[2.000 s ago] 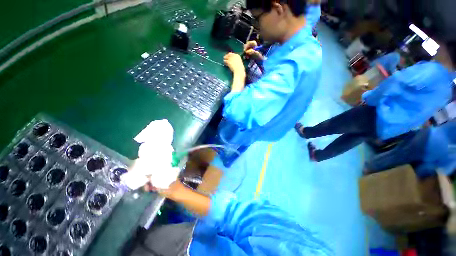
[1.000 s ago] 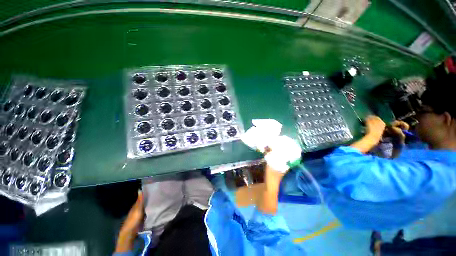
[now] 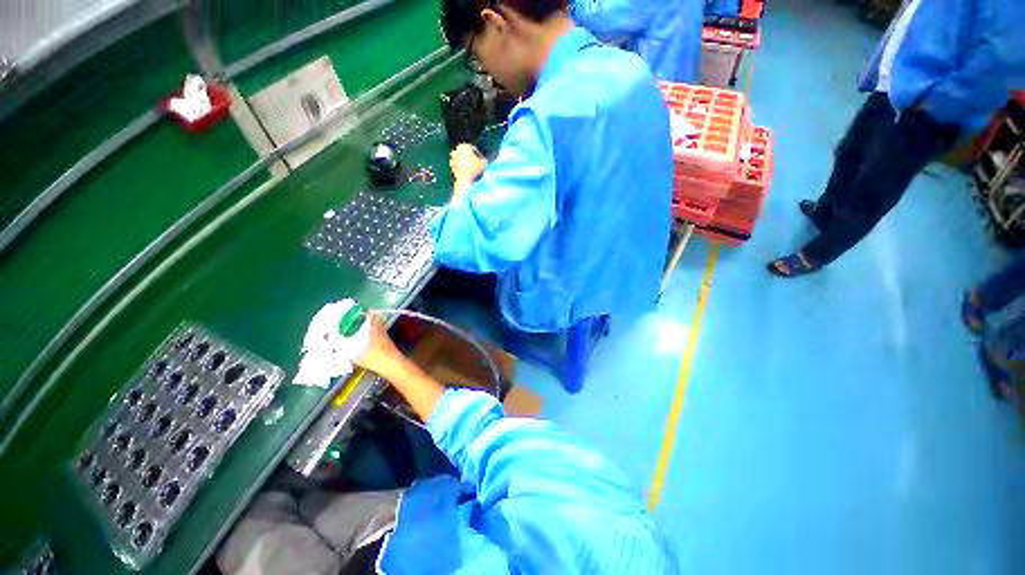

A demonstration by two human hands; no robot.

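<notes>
My right hand holds the green air gun with a white wipe around it, over the bench's front edge. A pale hose loops from it to the right. A clear lens tray with rows of dark round lens assemblies lies on the green bench, left of my right hand and apart from it. A small clear piece lies by the tray's right corner. My left hand is not in view.
A small-parts tray lies beyond my right hand. A neighbour in a blue smock sits at the bench. Red crates are stacked behind. A red container stands near the rail. Another person stands at upper right.
The view has swung right. My left hand, low in the picture one second ago, is out of view. My right hand still holds the gun and wipe. The stacked trays at left have mostly left the picture.
</notes>
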